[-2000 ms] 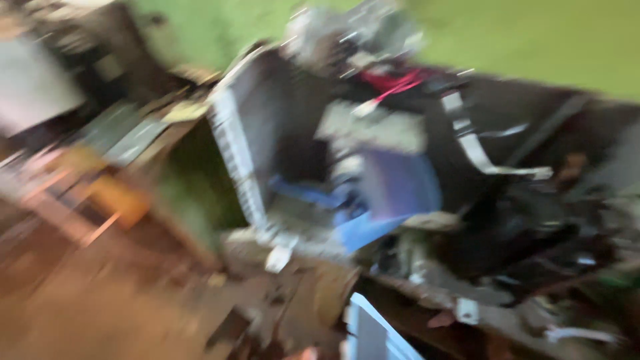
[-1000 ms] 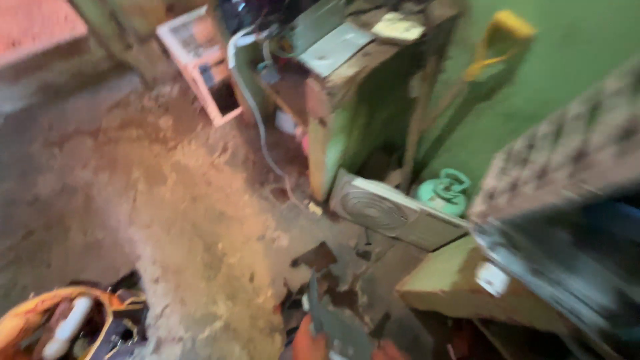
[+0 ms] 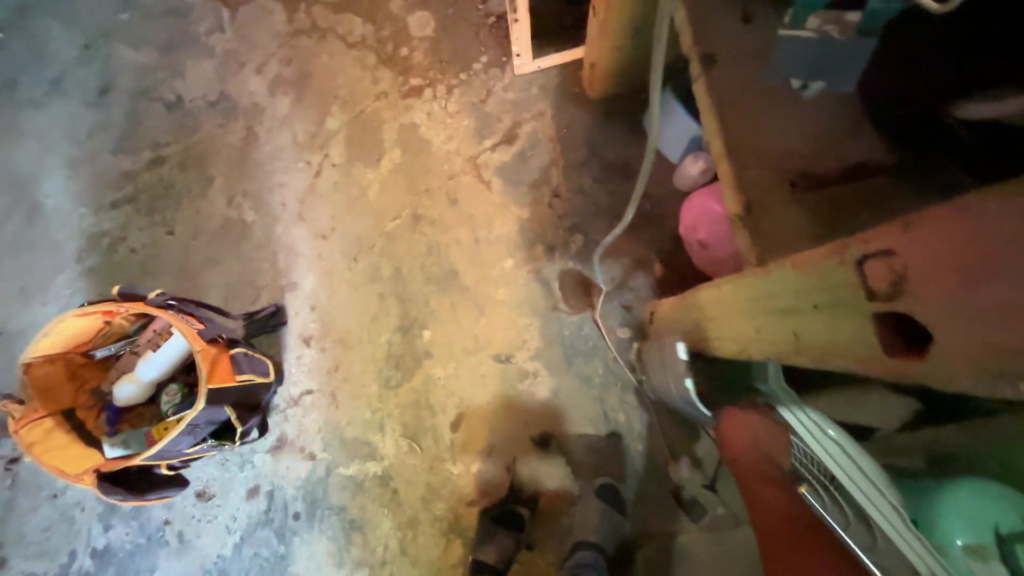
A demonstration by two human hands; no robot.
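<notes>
My right hand (image 3: pixel 752 440) and forearm reach in from the lower right, blurred. Just beyond the hand is a greyish, see-through or shiny thing with white streaks (image 3: pixel 684 376); whether the fingers hold it cannot be told. Close beside the forearm lies a pale panel with a round grille (image 3: pixel 836 464), partly hidden by the arm. My left hand is not in view. On the floor at the left stands an open orange and black tool bag (image 3: pixel 236 384), with a white plastic bottle or tube (image 3: pixel 156 368) and other small things inside.
A worn wooden board or post (image 3: pixel 768 312) juts in from the right. A pale cord (image 3: pixel 640 184) runs down the floor beside a pink round object (image 3: pixel 710 232). A green gas cylinder (image 3: pixel 960 520) is at the lower right. My feet (image 3: pixel 592 520) show at the bottom.
The view has swung left and down to the floor. One second ago two hands were at the bottom around a grey flat thing; now only one arm shows, at the lower right.
</notes>
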